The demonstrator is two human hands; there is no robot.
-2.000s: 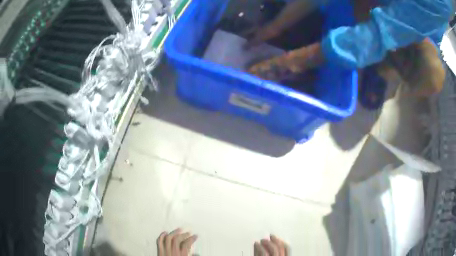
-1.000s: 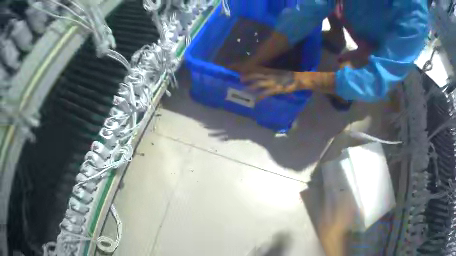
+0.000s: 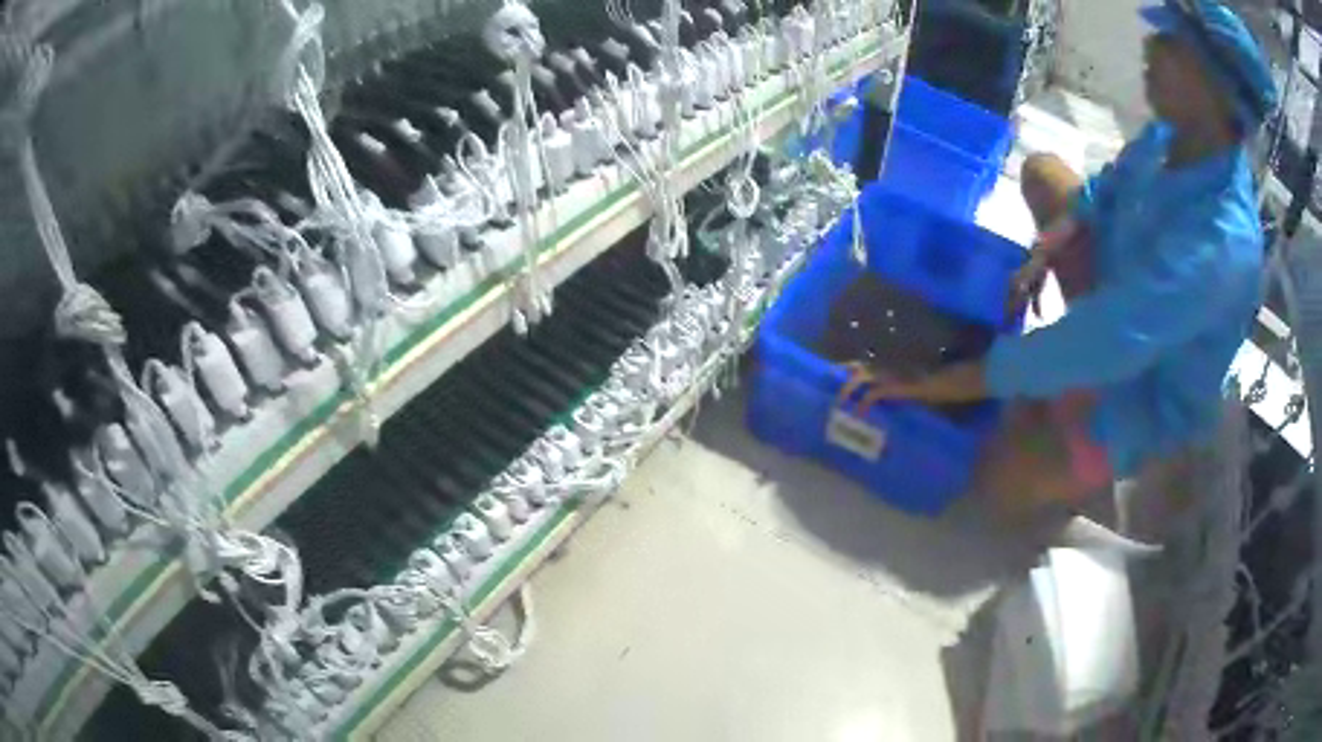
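Neither of my hands is in the picture. A bright blue turnover bin [image 3: 906, 490] stands on the pale floor right of centre, with a white label [image 3: 855, 434] on its end. A flat black sheet with small white specks [image 3: 892, 326] lies in its bottom. Another person in a blue smock and cap [image 3: 1160, 276] crouches at its right side, one hand [image 3: 884, 386] on its near rim. A stack of white foam sheets [image 3: 1070, 631] lies on the floor at the lower right.
An aging rack runs along the left, with rows of white chargers [image 3: 218, 370] and knotted white USB cables [image 3: 326, 152] hanging over its shelf edges [image 3: 421, 380]. Another blue bin [image 3: 942, 152] stands behind the first. A cable loop [image 3: 500, 638] hangs near the floor.
The view has swung up and left, showing more rack and the person's head. My hands, seen at the bottom two seconds ago, are gone. The white piece in the bin is no longer visible.
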